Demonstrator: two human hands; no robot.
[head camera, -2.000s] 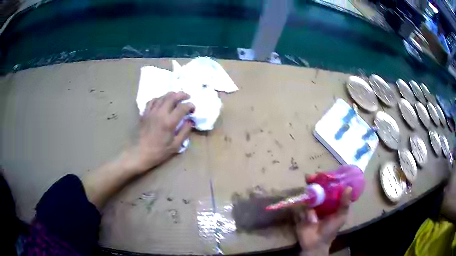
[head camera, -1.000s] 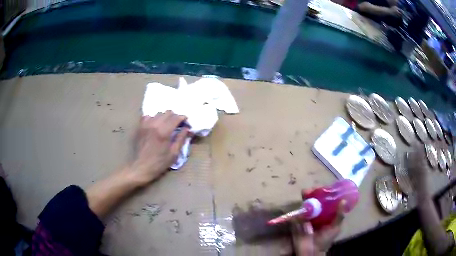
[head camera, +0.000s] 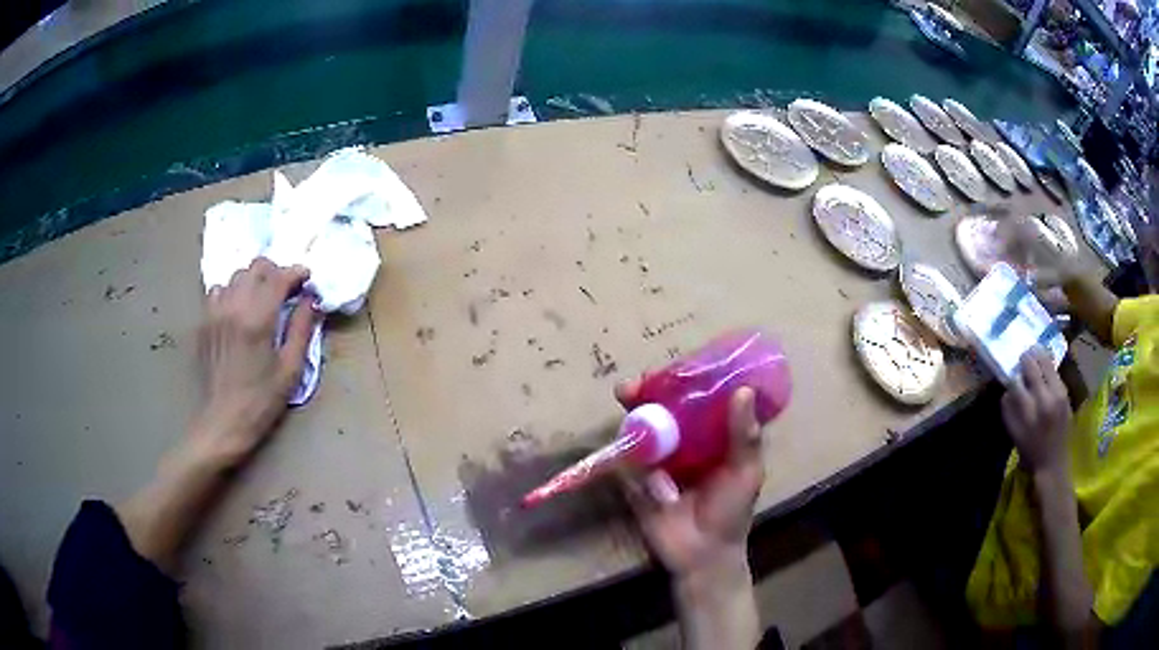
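Note:
My left hand (head camera: 252, 349) rests on the near edge of a crumpled white cloth (head camera: 324, 235) at the left, its fingers pinching a fold. My right hand (head camera: 705, 502) is closed around a squeeze bottle (head camera: 731, 387) of pink-red liquid with a pale collar. The bottle lies tilted in the hand above the cardboard, and its long red nozzle (head camera: 578, 476) points down and left. A white plastic cover (head camera: 1008, 323) with grey-blue posts is in the hands of another person at the right.
Pale oval discs (head camera: 855, 227) lie in rows at the right of the bench. A person in a yellow top (head camera: 1093, 470) stands at the right edge. A grey metal post (head camera: 493, 64) stands at the back, before a green surface (head camera: 318, 70). Shiny tape (head camera: 436, 559) crosses the cardboard joint.
The view has swung right. The white cover has left the cardboard and is now held by the person in yellow. My left hand still holds the cloth and my right hand still holds the bottle.

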